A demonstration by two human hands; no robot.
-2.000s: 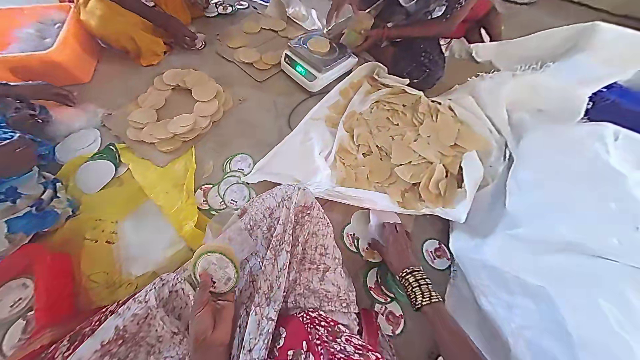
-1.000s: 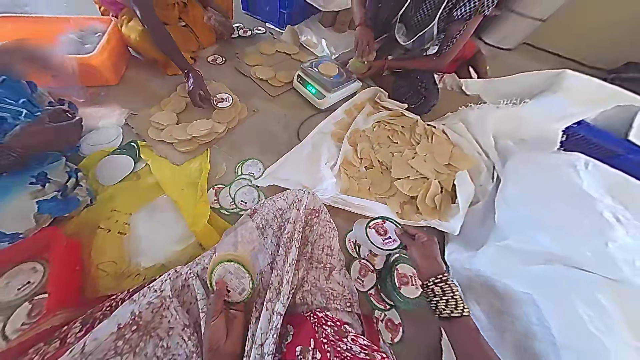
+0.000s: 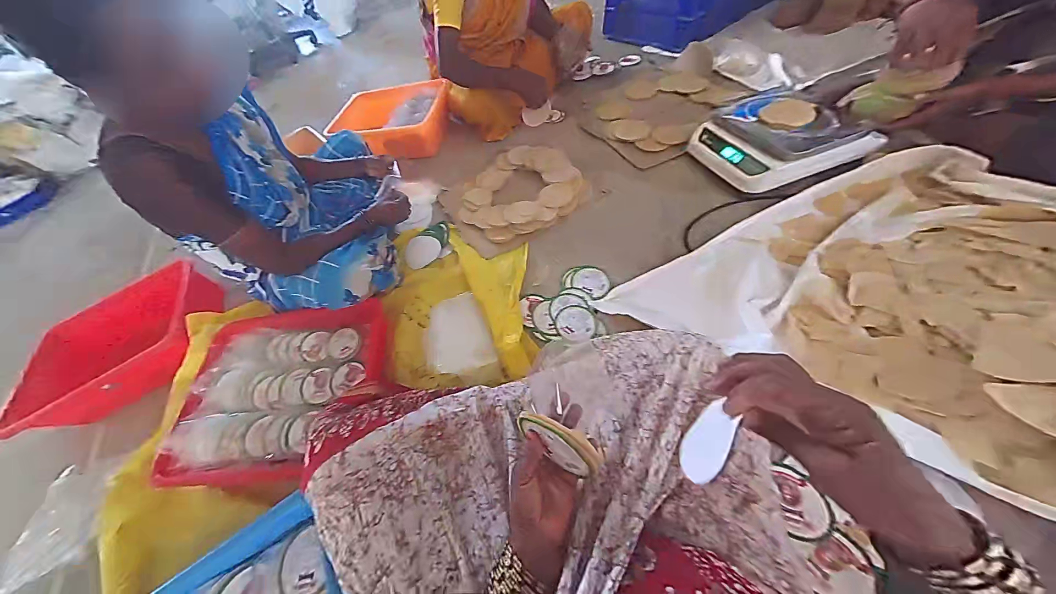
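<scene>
Over my lap my left hand grips a clear plastic packet of flat round discs, with a green-rimmed printed label on its face. To its right, my right hand pinches a white round card by its upper edge, held apart from the packet. Printed round labels lie in a loose pile below my right hand. More round labels sit on the floor beyond my lap. A white cloth at the right bears a large heap of thin tan discs.
A red tray of packed discs and an empty-looking red crate stand left. A yellow sheet carries clear plastic. Beyond are a ring of tan discs, a digital scale, an orange crate and several co-workers.
The view has swung left. My right hand has moved from the label pile toward my left hand, now with a white card in it. My left hand still holds the packet.
</scene>
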